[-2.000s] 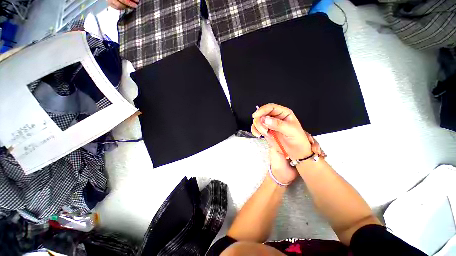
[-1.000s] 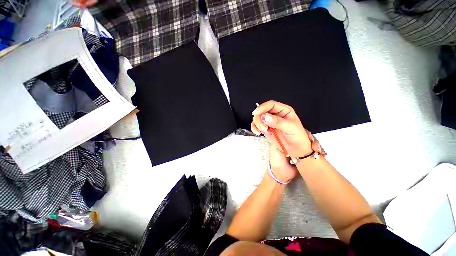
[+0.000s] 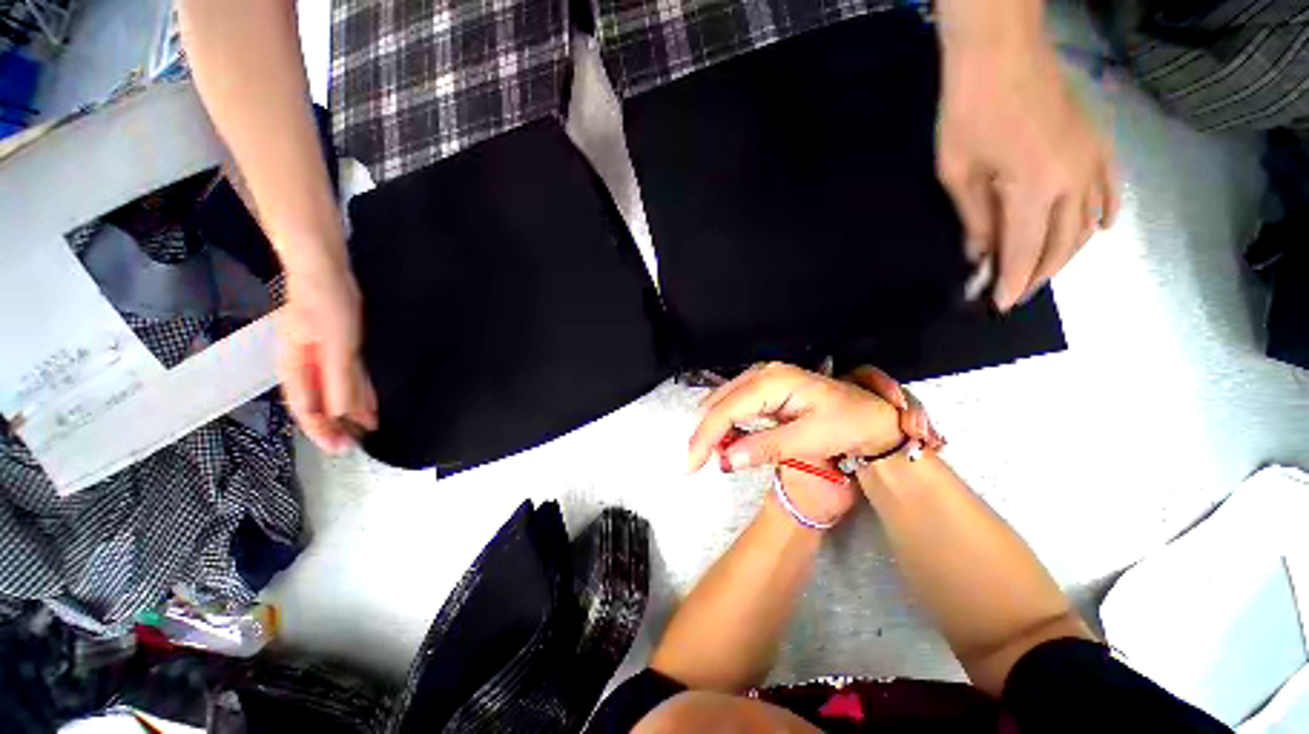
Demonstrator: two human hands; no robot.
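Note:
Two black panels, a left one (image 3: pixel 503 287) and a right one (image 3: pixel 818 187), lie flat before me, adjoining plaid cloth (image 3: pixel 445 72). My right hand (image 3: pixel 804 416) lies over my left at the panels' near edge, with a thin red pencil (image 3: pixel 814 470) held under its palm. My left hand (image 3: pixel 821 496) is mostly hidden beneath the right hand and wrist, so its grip cannot be told. Another person's hands are over the panels: one (image 3: pixel 327 359) at the left panel's outer corner, which is curled, the other (image 3: pixel 1026 172) above the right panel.
A white card template (image 3: pixel 158 409) with a square window lies at left on checked garments (image 3: pixel 158 523). A folded black and plaid bundle (image 3: pixel 531 631) stands at the near left. White pieces (image 3: pixel 1220 609) lie at right. Striped cloth (image 3: pixel 1235 65) is at the upper right.
The other person's two hands have come in over the panels, and the left panel's outer corner has curled. My right hand has turned palm down and lowered, the red pencil tilting flatter.

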